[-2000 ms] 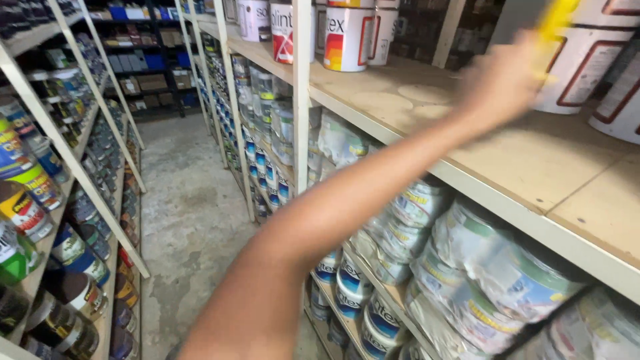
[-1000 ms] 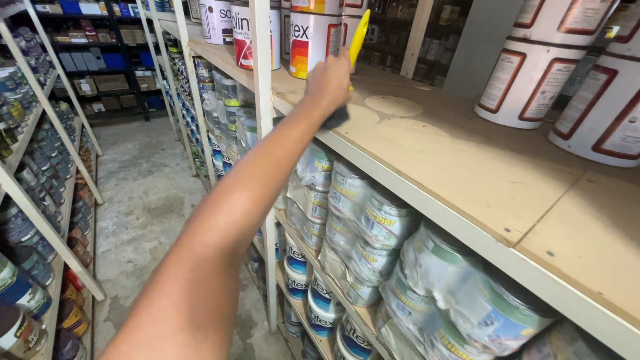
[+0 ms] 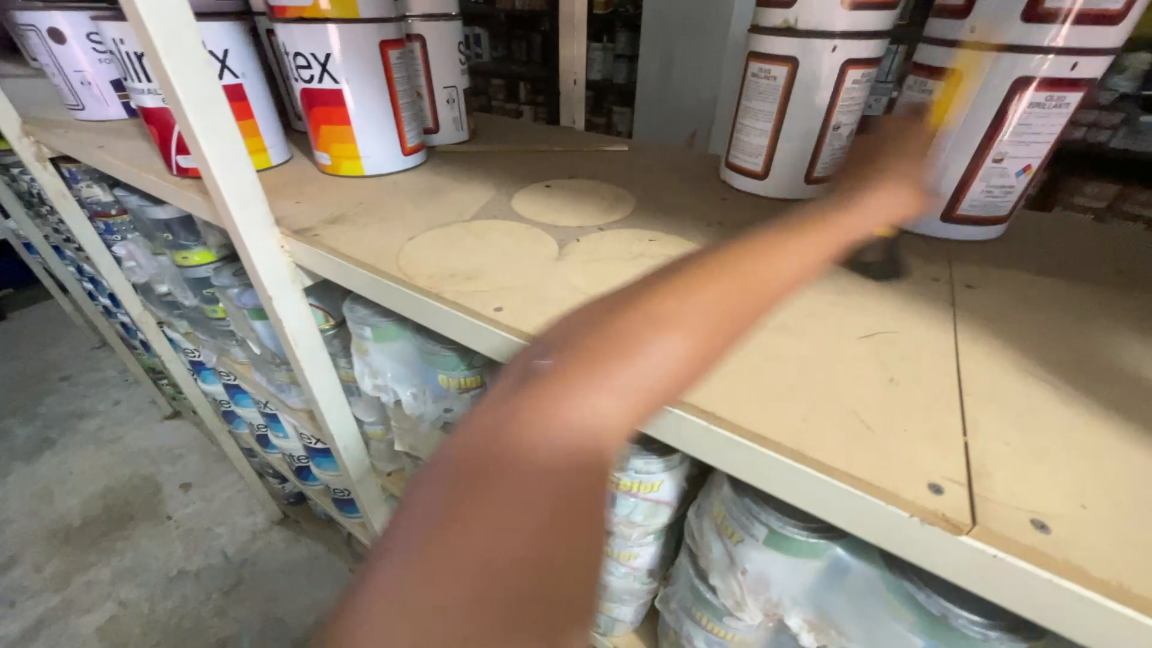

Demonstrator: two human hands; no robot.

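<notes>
My left hand [image 3: 886, 175] is blurred by motion and closed around a yellow-handled tool [image 3: 954, 88], which looks like a brush. The handle rises above the fist, and a dark end [image 3: 875, 259] shows below it, close to the top of the wooden shelf [image 3: 810, 360]. Just behind the hand stand white paint cans with red-framed labels, one at its left [image 3: 763, 112] and one at its right [image 3: 1008, 153]. My bare forearm crosses over the shelf from the lower middle. My right hand is out of view.
More paint cans [image 3: 346, 99] stand at the shelf's left, behind a cream metal upright [image 3: 238, 198]. Pale round marks [image 3: 573, 202] show on the board. Plastic-wrapped cans [image 3: 792, 558] fill the shelves below the cream front edge [image 3: 765, 450]. A concrete floor [image 3: 117, 504] lies at left.
Since a second ago, my left hand has moved right along the shelf with the yellow-handled tool, from near the left cans to the red-framed ones. The view has shifted closer to the shelf.
</notes>
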